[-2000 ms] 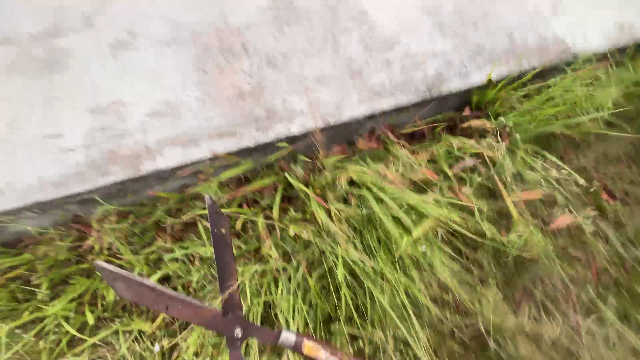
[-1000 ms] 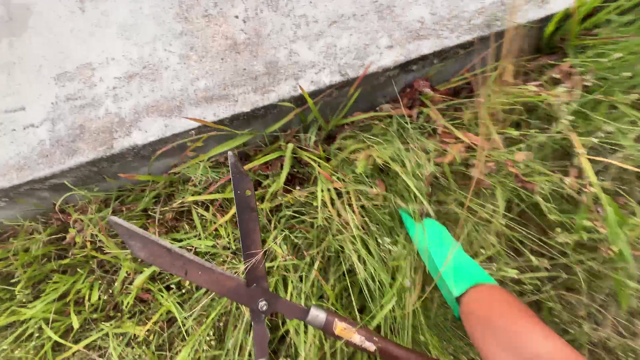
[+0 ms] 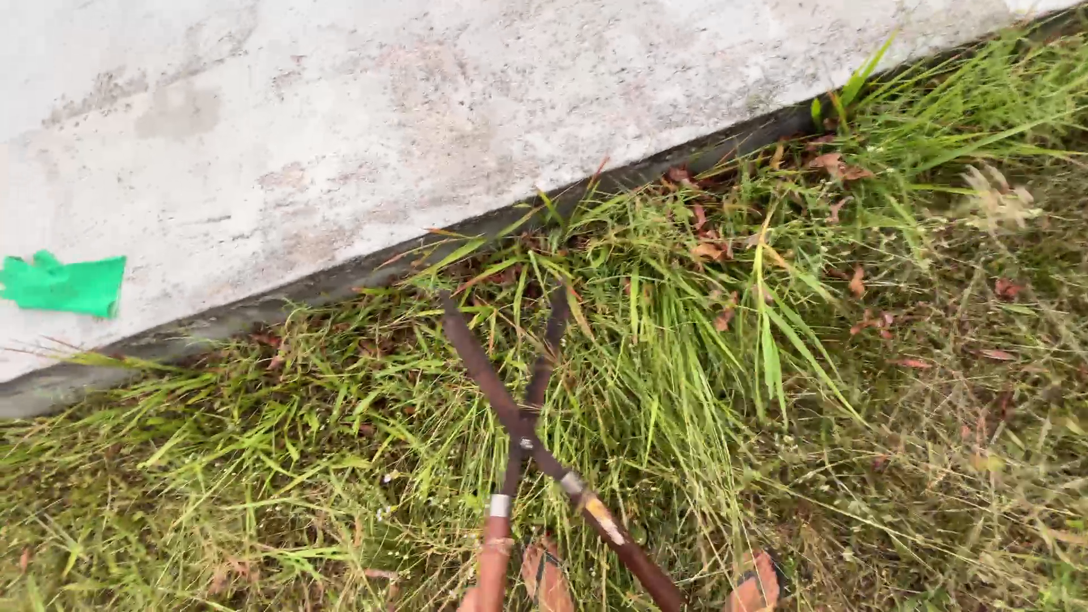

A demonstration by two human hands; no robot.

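Note:
Long-bladed hedge shears reach up from the bottom edge into the grass, blades apart. Their rusty brown blades cross at a pivot, and both handles have pale metal collars. A sliver of skin, seemingly my left hand, shows beside the left handle; its grip is cut off by the frame. My right hand is out of view, and the right handle runs out below. A green glove appears over the pale concrete surface at far left, with no arm visible at its cuff.
A rough whitish concrete surface fills the upper left, with a dark edge running diagonally. Long grass and dry brown leaves border it. Two feet with dark straps show at the bottom.
The green-gloved hand and forearm seen at the right one second ago are gone from there. A green glove now shows at far left. The shears' blades have swung to point more upward.

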